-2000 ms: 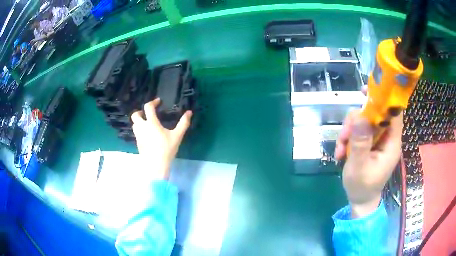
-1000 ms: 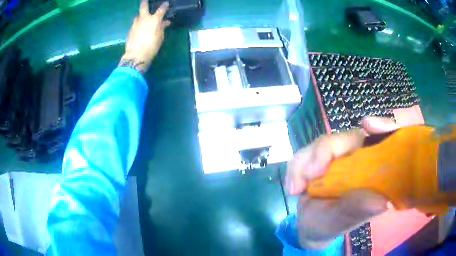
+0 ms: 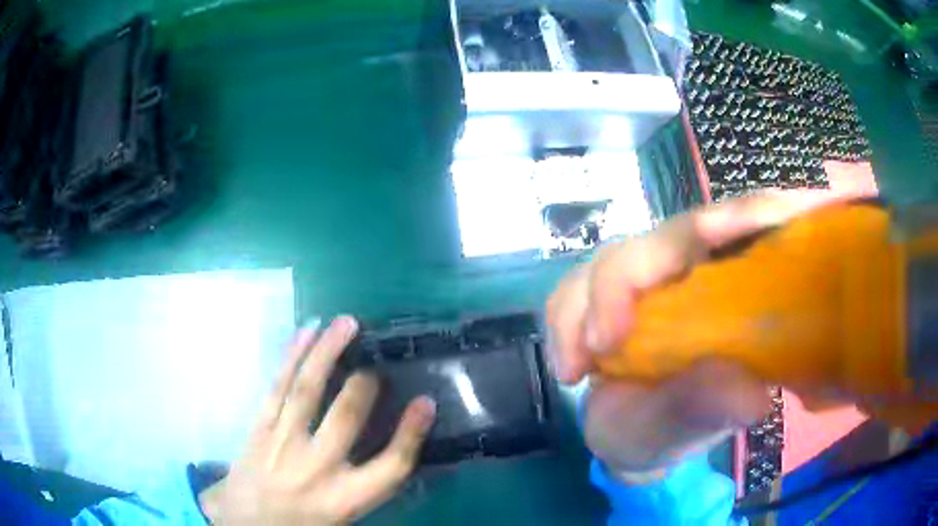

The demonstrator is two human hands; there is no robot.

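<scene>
A black device housing (image 3: 483, 396) lies flat on the green bench in front of me, its dark shiny panel reflecting a white streak. My left hand (image 3: 319, 442) rests on the housing's left end, fingers spread over its edge and panel. My right hand (image 3: 658, 339) is closed around the orange electric screwdriver (image 3: 771, 308), which is held sideways at the housing's right end. The right hand is blurred, and the screwdriver's bit is hidden behind the fingers.
The white screw feeder (image 3: 566, 113) stands beyond the housing. Stacked black housings (image 3: 108, 123) are at the far left. A white sheet (image 3: 154, 349) lies left of my left hand. The small-parts tray (image 3: 771, 123) is at the right. A dark cable (image 3: 833, 481) runs at lower right.
My left hand has come back from the far side to the near bench, where a housing now lies under it. My right hand still holds the screwdriver. The view has shifted.
</scene>
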